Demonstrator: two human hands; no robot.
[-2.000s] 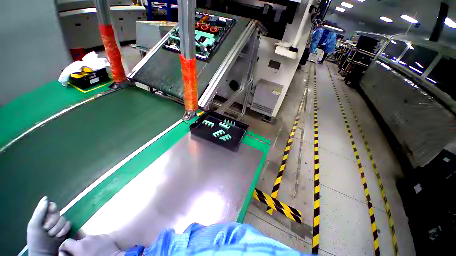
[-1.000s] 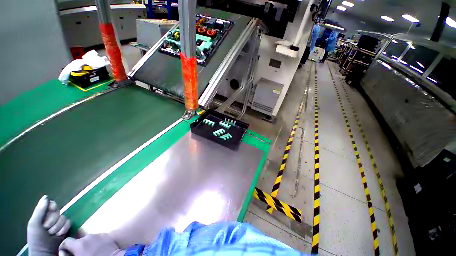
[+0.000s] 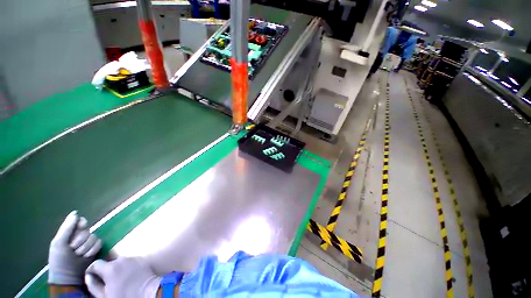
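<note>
A green circuit board in a black carrier (image 3: 263,53) lies on the sloped conveyor (image 3: 205,86) at the top; a post hides part of it. Orange-red rings and a pale green-teal cover show on it. My left hand (image 3: 74,251), in a white glove, is at the lower left over the belt's edge, fingers curled, holding nothing visible. My right hand (image 3: 125,276), also gloved, is beside it and touches it near the wrist. Its fingers are partly hidden, so I cannot tell if it grips the glove. Both hands are away from the board.
A steel bench plate (image 3: 233,201) lies on green mat. A small black tray (image 3: 271,148) with pale green E-shaped pieces stands at its far corner. The flat green belt (image 3: 116,145) runs at left. An orange-wrapped post (image 3: 239,90) stands beside it. People in blue (image 3: 402,45) are far down the aisle.
The board and carrier have moved a little down the slope. The view has shifted, so the scene sits further right in the picture. My hands keep nearly the same pose together.
</note>
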